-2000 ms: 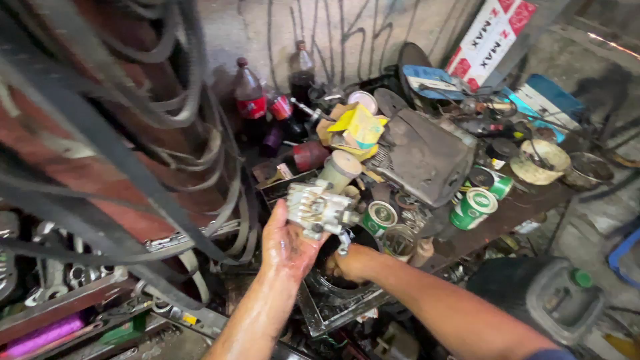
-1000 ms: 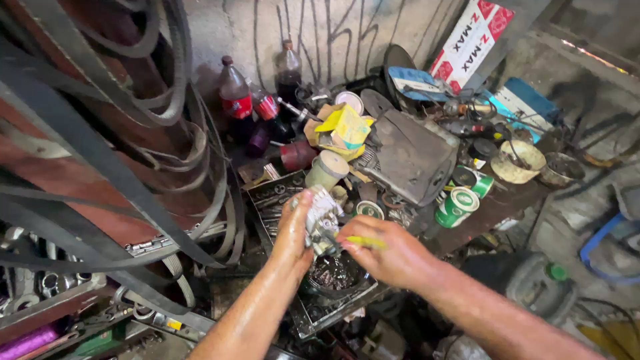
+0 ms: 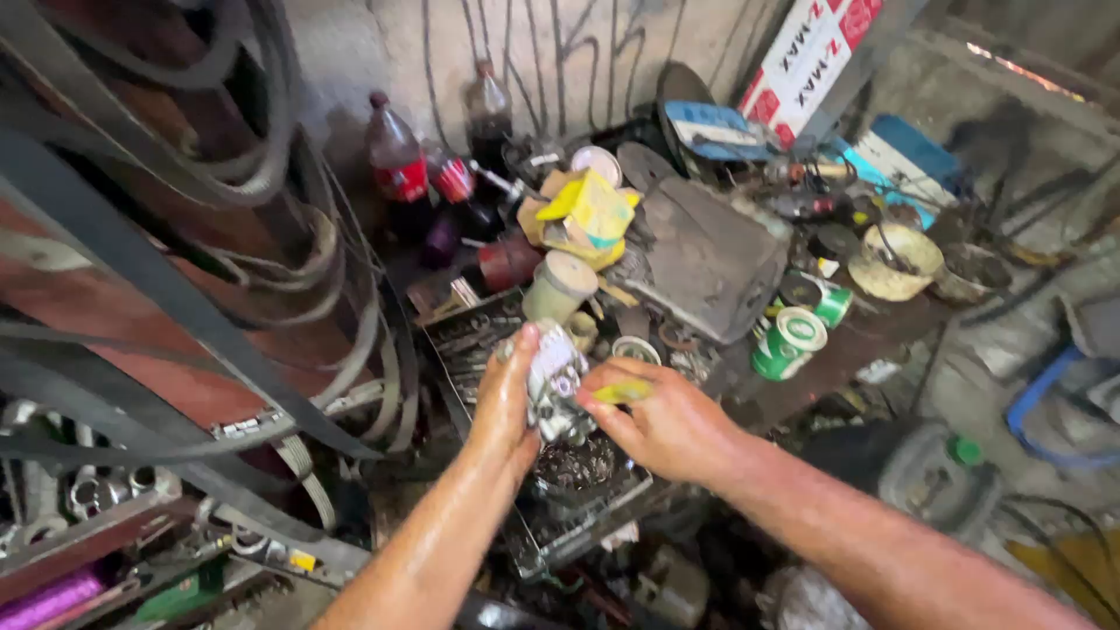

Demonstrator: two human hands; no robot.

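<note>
My left hand (image 3: 505, 398) grips a silvery cast metal part (image 3: 556, 381) with round openings, above a metal tray (image 3: 547, 547) at the workbench's front. My right hand (image 3: 652, 420) holds a tool by its yellow handle (image 3: 623, 391) against the right side of that part; the tool's tip cannot be made out. Just below the part lies a round container of small dark metal pieces (image 3: 573, 468). A pale cylindrical container (image 3: 560, 284) stands right behind the part.
Black rubber belts (image 3: 175, 262) hang at the left, over a rack of wrenches (image 3: 87, 490). Plastic bottles (image 3: 396, 153), a yellow carton (image 3: 588, 214), a dark flat case (image 3: 700, 245) and green cans (image 3: 787, 343) crowd the bench. A dark jerrycan (image 3: 932, 481) stands at the lower right.
Two seconds ago my right hand was down in the round container; it has come up to the metal part with the yellow-handled tool. The metal part is now turned differently in my left hand.
</note>
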